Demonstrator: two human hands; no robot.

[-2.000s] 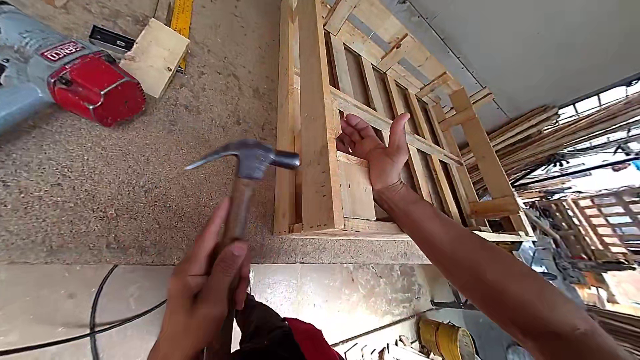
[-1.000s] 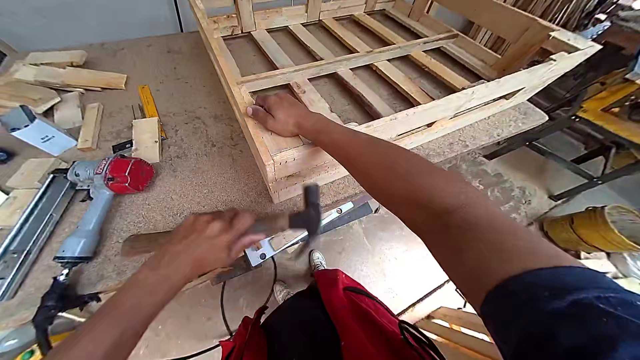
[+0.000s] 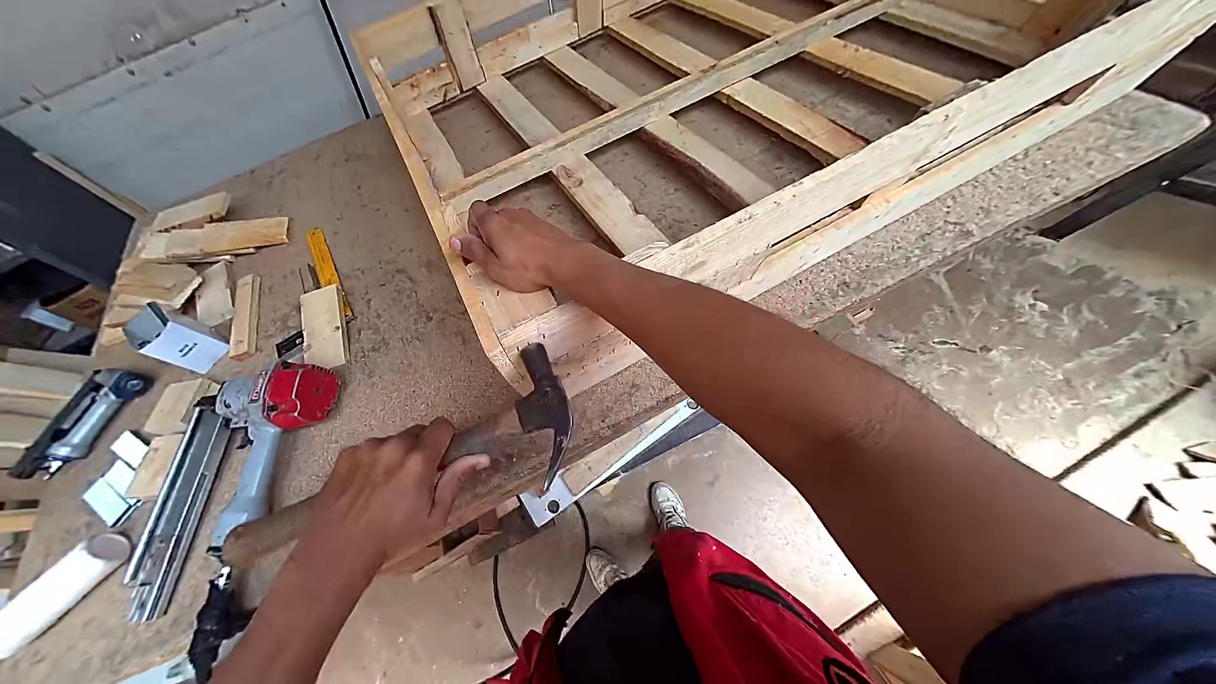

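A slatted wooden frame point(image 3: 608, 123) lies on the workbench. My right hand point(image 3: 513, 245) grips its left end rail close to the near corner, fingers curled over the wood. In my left hand point(image 3: 394, 489) is the wooden handle of a claw hammer point(image 3: 546, 404). The hammer's face is at the frame's near corner, its claw pointing down toward the bench edge; whether it touches the wood I cannot tell. My left fingers are wrapped round the handle, which sticks out behind the hand to the left.
Left on the bench lie a red and grey nail gun point(image 3: 299, 397), a second nailer point(image 3: 85, 418), wood offcuts point(image 3: 325, 328), a yellow ruler point(image 3: 328, 266) and a white roll point(image 3: 62, 594). A metal tool with a white plate point(image 3: 548, 501) juts past the near edge. A hose point(image 3: 496, 589) hangs below.
The hammer, earlier held away from the frame, now has its head by the near corner. My right hand, palm open two seconds ago, is closed over the rail. The view has swung strongly.
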